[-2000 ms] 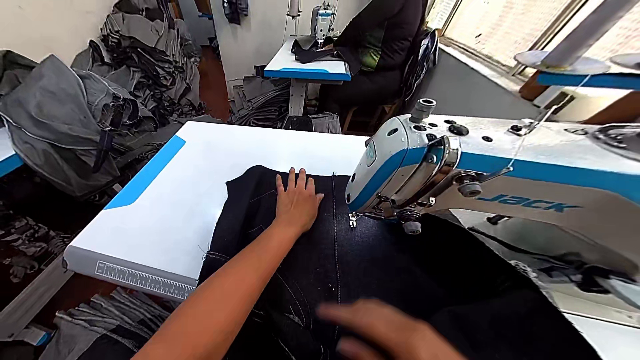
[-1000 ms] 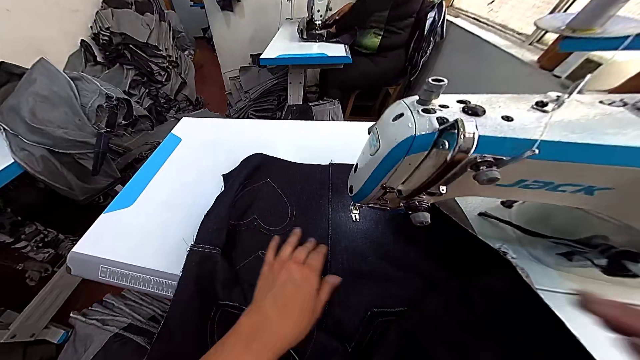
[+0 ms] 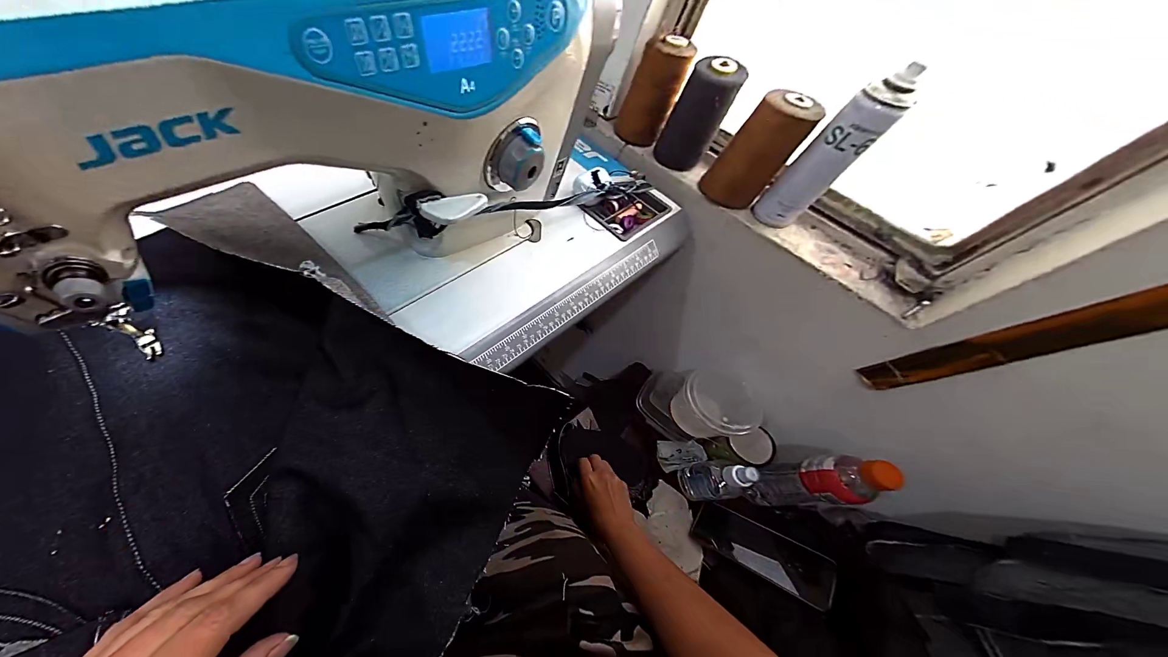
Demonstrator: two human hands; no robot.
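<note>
Dark denim garment pieces (image 3: 365,438) with light stitch lines lie across the sewing table, under the presser foot (image 3: 146,342) of a Jack sewing machine (image 3: 274,109). My left hand (image 3: 205,607) rests on the denim at the lower left, fingers apart, holding nothing. Down to the right, beyond the denim's edge, my right hand (image 3: 604,488) reaches to dark cloth (image 3: 607,447) beside my camouflage-clad leg. Its fingers are curled at the cloth; whether they grip it is unclear.
Thread cones (image 3: 765,151) and a spray can (image 3: 835,151) stand on the window ledge. A small tray (image 3: 630,214) of bobbins sits in the table's corner. Below are plastic containers (image 3: 716,401), a bottle with an orange cap (image 3: 830,479) and a dark flat box (image 3: 766,557).
The view has swung far to the right. My right hand has left the area of the denim and is now low beside the table. My left hand is still on the denim.
</note>
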